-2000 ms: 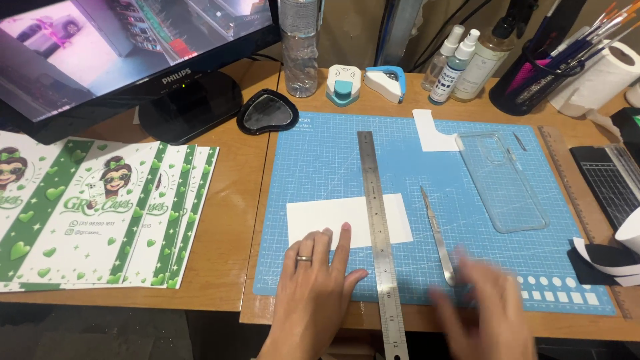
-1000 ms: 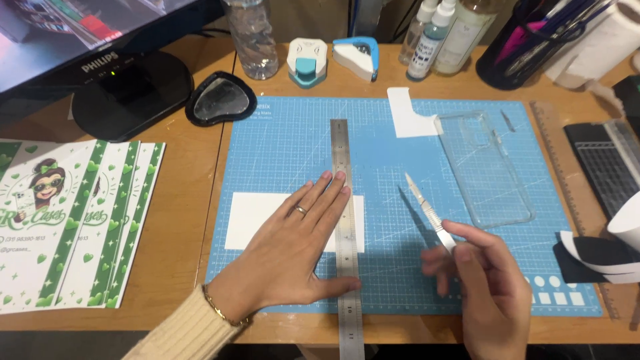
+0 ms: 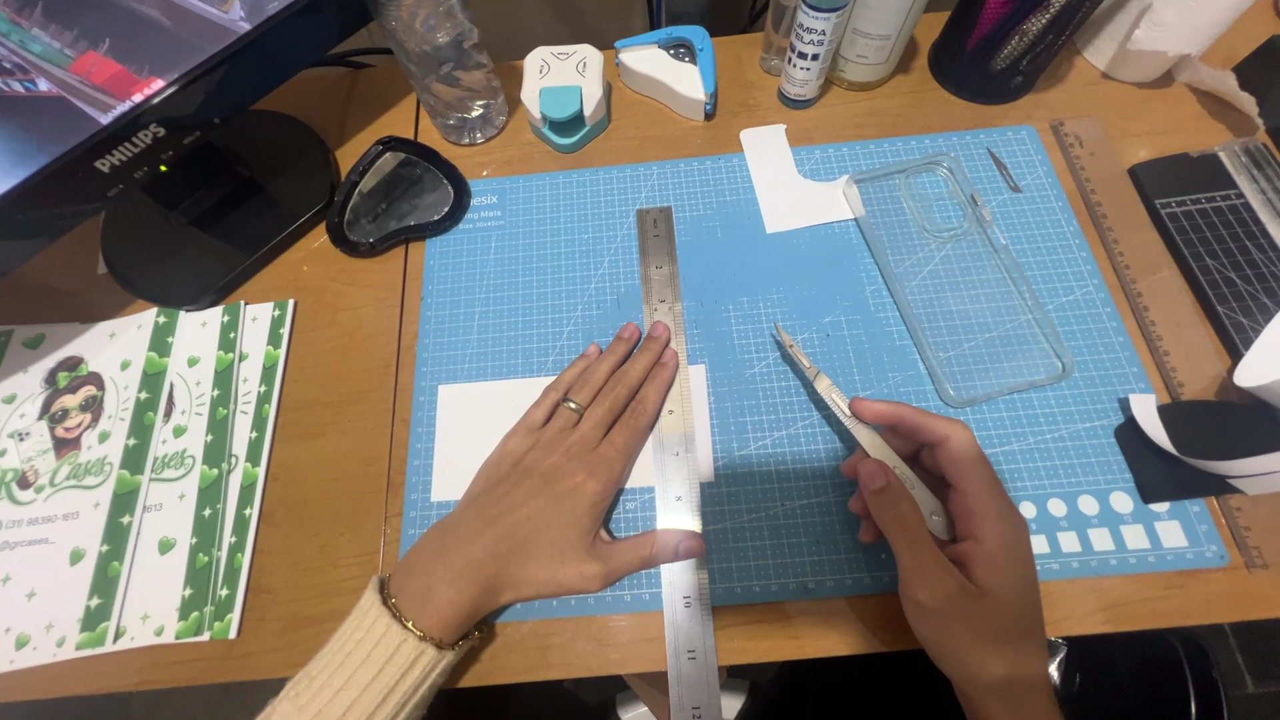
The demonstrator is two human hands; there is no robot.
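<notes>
My left hand [image 3: 580, 460] lies flat with fingers spread, pressing a steel ruler [image 3: 657, 250] down across a white paper sheet [image 3: 480, 420] near the sheet's right end. A narrow strip of the sheet shows right of the ruler. My right hand [image 3: 930, 500] grips the metal handle of a scalpel [image 3: 840, 400], its blade pointing up and left over the blue cutting mat [image 3: 560, 260]. Further right on the mat lies a clear phone case [image 3: 970, 290], beside an L-shaped white paper piece [image 3: 785, 185]. A loose blade [image 3: 1004, 170] rests near the mat's top right.
A monitor [image 3: 150, 120], a black-rimmed mirror [image 3: 400, 195], a plastic bottle [image 3: 440, 70], two punches [image 3: 565, 95] and spray bottles [image 3: 810, 50] stand behind. Printed bags or sheets [image 3: 170, 470] lie left. A clear ruler [image 3: 1140, 270] and a black paper trimmer [image 3: 1210, 250] are at right.
My right hand has picked up the scalpel, which lay on the mat two seconds ago. My left hand has moved from the paper onto the ruler, which now crosses nearer the sheet's right end.
</notes>
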